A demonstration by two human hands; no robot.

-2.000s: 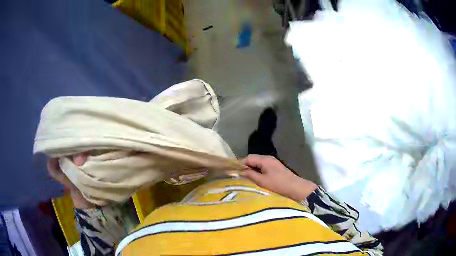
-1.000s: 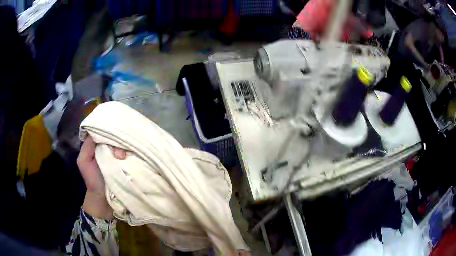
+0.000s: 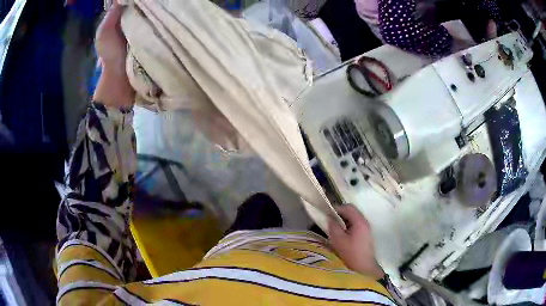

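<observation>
A cream garment piece stretches slantwise in front of me, from the top left to the lower middle. My left hand is raised at the upper left and grips the bunched end; its fingers are partly hidden behind the cloth and cut by the top edge. My right hand pinches the narrow lower end beside the machine table. The cloth hangs in loose folds between the two hands.
A white sewing machine stands on a pale table at the right, with red-and-black shears behind its handwheel. A person's dotted sleeve is beyond it. A thread cone is at the lower right. A yellow thing is at the lower left.
The view has shifted, so the sewing machine is closer and the shears show. My left hand and the cloth sit higher in view. My right hand now shows, holding the lower end.
</observation>
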